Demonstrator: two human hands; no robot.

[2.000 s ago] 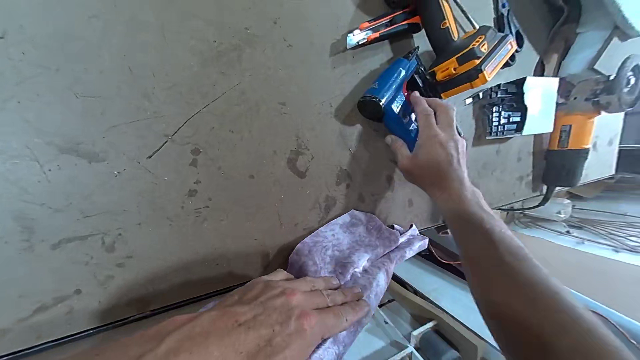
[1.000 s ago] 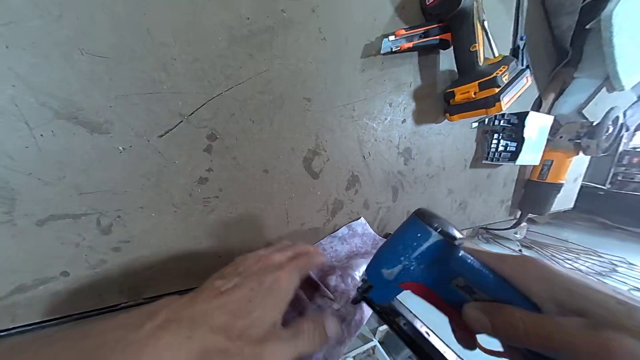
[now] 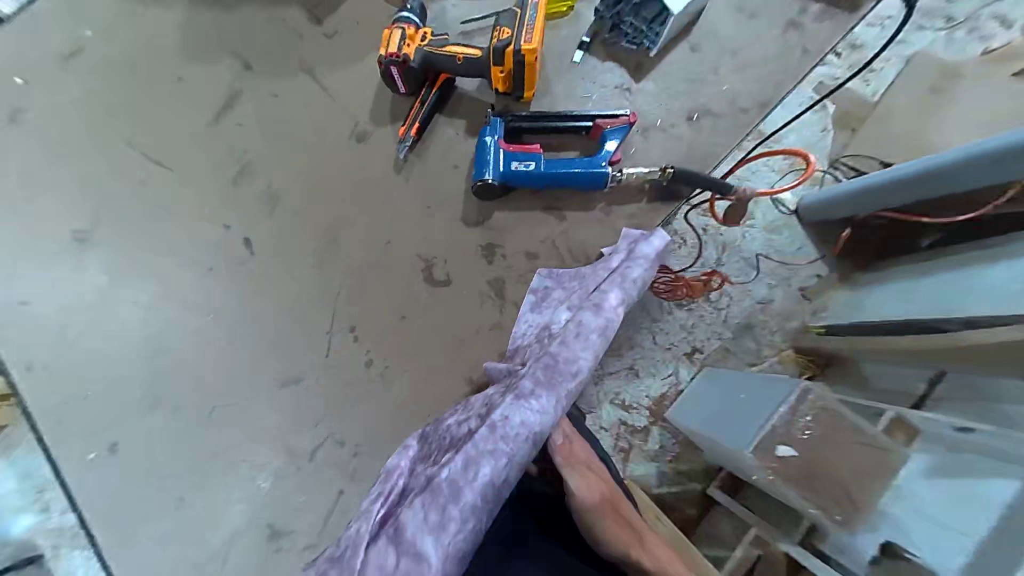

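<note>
A mottled purple-white fabric (image 3: 520,400) stretches in loose folds from the bottom of the view up to the table's right edge. My right hand (image 3: 596,500) is at its lower right side, thumb against the fabric and a dark edge; its other fingers are mostly hidden, so its grip is unclear. My left hand is not visible. Beyond the fabric, a blue pneumatic stapler (image 3: 552,164) lies on the brown tabletop (image 3: 240,320), touched by no hand, its metal coupling (image 3: 640,175) joined to a dark hose.
A black and orange cordless drill (image 3: 460,60) and an orange utility knife (image 3: 424,116) lie beyond the stapler, near a box of dark strips (image 3: 632,24). Orange hose (image 3: 772,172) and coiled cord (image 3: 688,284) lie past the table edge. Grey box-like furniture parts (image 3: 792,448) stand lower right.
The blue stapler, held in my right hand one second ago, now lies on the table, let go. The fabric shows at greater length. My left hand has gone out of sight. The view has shifted strongly.
</note>
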